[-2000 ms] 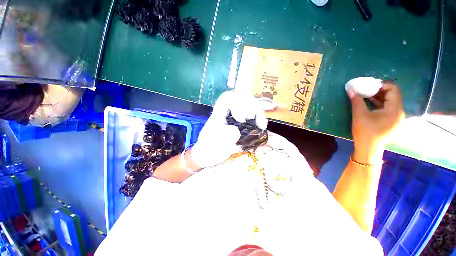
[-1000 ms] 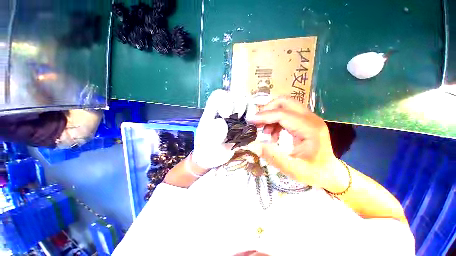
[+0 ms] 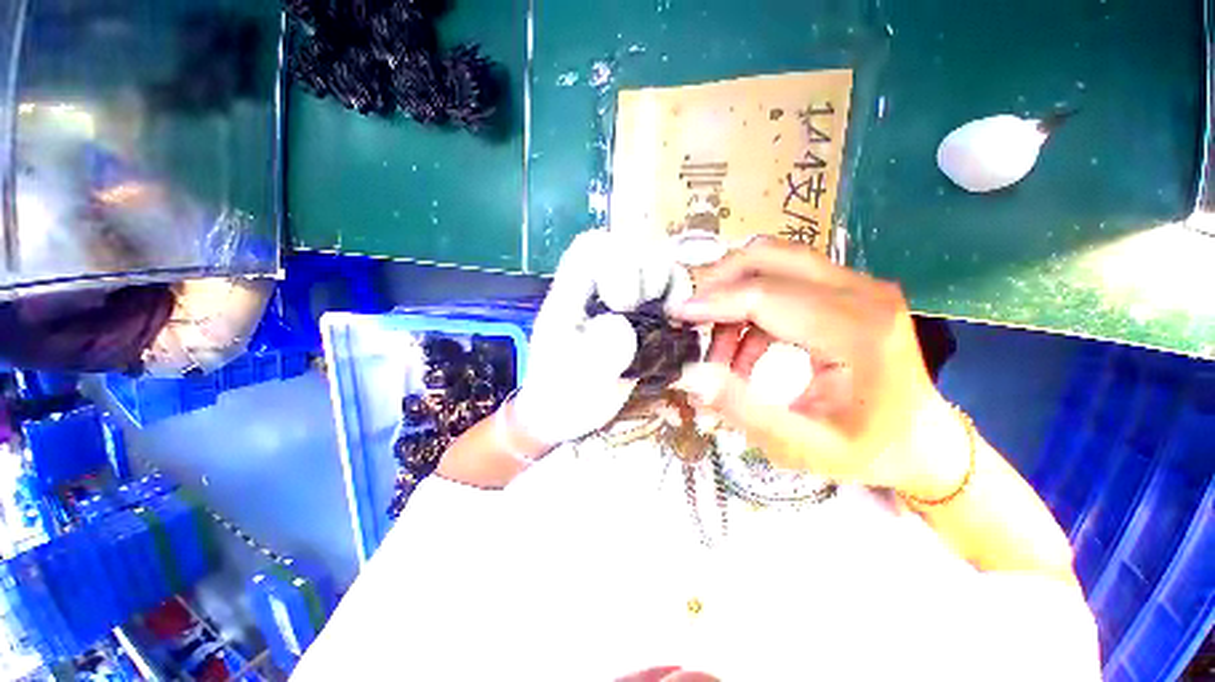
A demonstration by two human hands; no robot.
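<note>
My left hand [image 3: 576, 349], in a white glove, holds a black layered flower head [image 3: 660, 349] at chest height. My bare right hand [image 3: 819, 366] is at its right side, with thumb and fingertips touching the head's edge. Whether a small piece is between these fingertips cannot be told. The white squeeze bottle [image 3: 990, 152] lies on the green table at right, its dark tip pointing right. The small white dish [image 3: 698, 249] shows partly behind my fingers at the cardboard's near edge.
A tan cardboard pad [image 3: 730, 153] lies on the green table [image 3: 413, 200]. Black finished heads [image 3: 393, 60] are grouped at the back left. An open blue crate [image 3: 349, 426] holds glossy dark clumps [image 3: 453, 400]. A person's head is at left by a clear panel [image 3: 140, 147]. Ribbed blue crates [image 3: 1133, 466] stand at right.
My right hand has put the white bottle down on the table and come to the flower head in my left hand. In the last second, the hands have barely moved and the view has shifted slightly.
</note>
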